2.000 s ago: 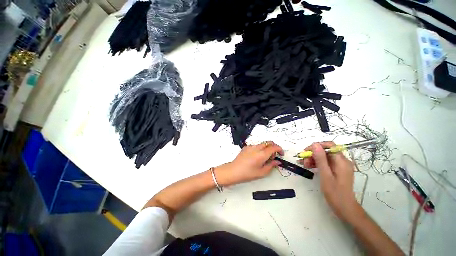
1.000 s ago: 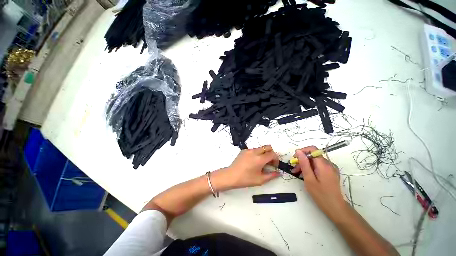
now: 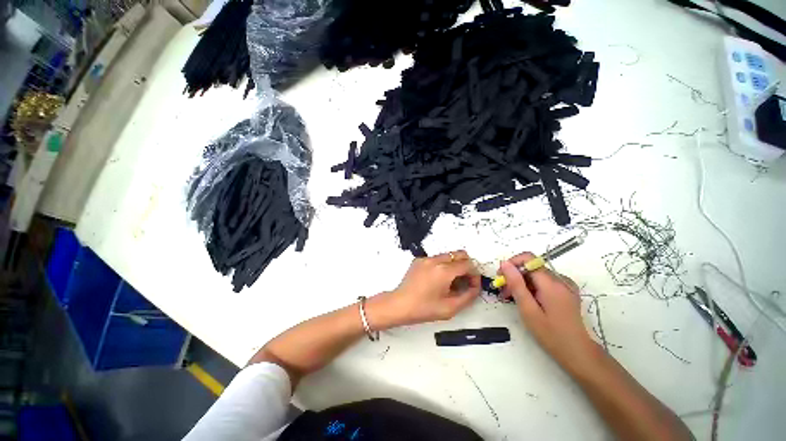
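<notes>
My left hand (image 3: 438, 288) holds the left end of a black fabric tab (image 3: 491, 285) just above the table. My right hand (image 3: 543, 297) grips a slim yellow pen-like tool (image 3: 536, 263), its yellow end at the tab and its silver end pointing up to the right. The fingers of both hands hide most of the held tab. A second black tab (image 3: 472, 337) with a small pale mark lies flat on the table below the hands. A large loose pile of black tabs (image 3: 483, 121) lies in front of the hands.
Tabs in a clear plastic bag (image 3: 289, 142) lie left of the pile. Tangled thread ends (image 3: 646, 250) and snips with red handles (image 3: 722, 326) lie at right. A pale cord (image 3: 711, 207) runs below a white power strip (image 3: 743, 103). Blue bins (image 3: 129, 319) stand beyond the table's left edge.
Since two seconds ago, my right hand has moved left to the tab and the tool has tilted more upward. My hands are now close together. The tab below them stays on the table.
</notes>
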